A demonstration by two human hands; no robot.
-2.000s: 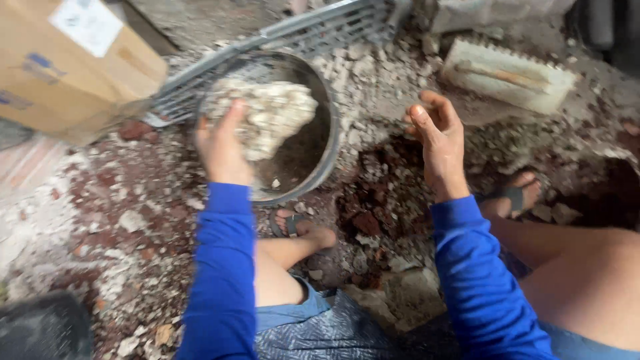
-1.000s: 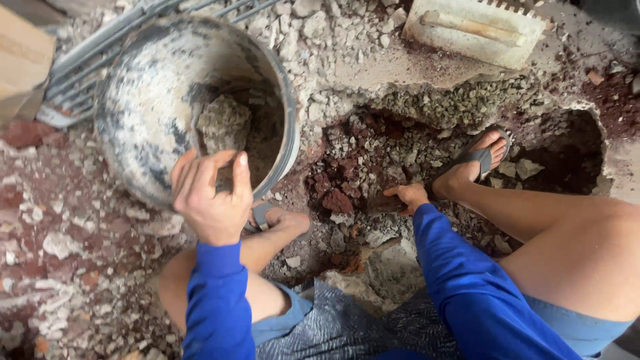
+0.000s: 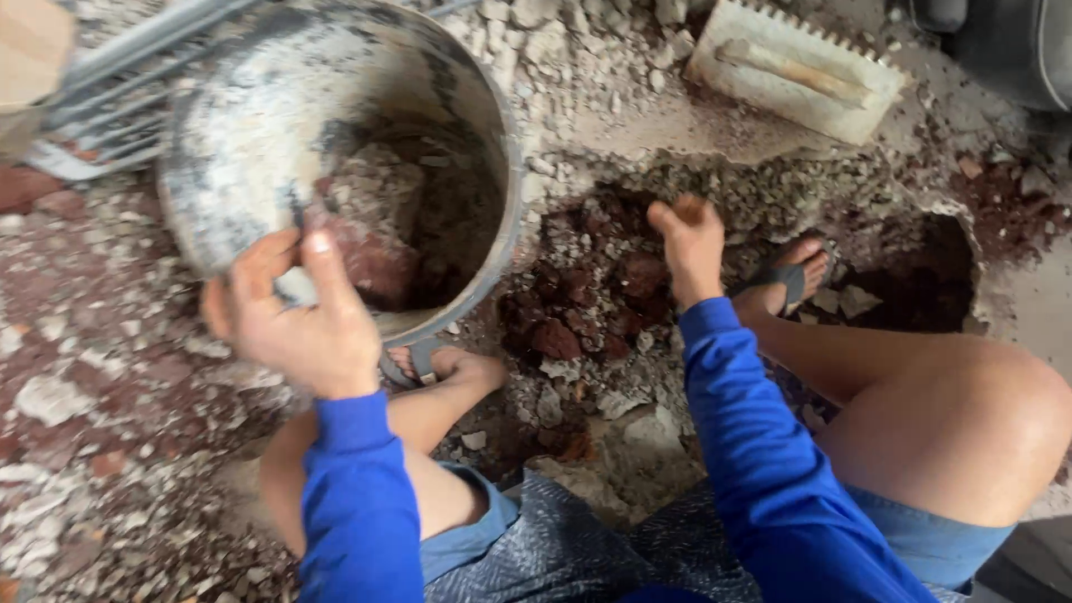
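My left hand (image 3: 301, 310) is at the near-left rim of a cement-stained bucket (image 3: 511, 193), thumb and fingers parted; a small dark blurred bit shows by its fingertips, and whether it is held cannot be told. Inside the bucket lie a pale rubble chunk (image 3: 381, 188) and a reddish lump (image 3: 373, 260). My right hand (image 3: 691, 247) hovers, blurred, over the right part of a dug trench with dark red clods (image 3: 557, 339). Its thumb and fingers are apart, with nothing seen between them.
A notched trowel (image 3: 796, 71) lies beyond the trench. Grey plastic grating (image 3: 126, 117) and a cardboard box (image 3: 33, 50) are at the upper left. A dark container (image 3: 1009, 50) stands upper right. Broken rubble (image 3: 54, 400) covers the left floor. My sandalled feet flank the trench.
The pale chunk in my left hand two seconds ago was in the bucket a second later. A reddish lump now shows there too. My right hand has lifted from the clods.
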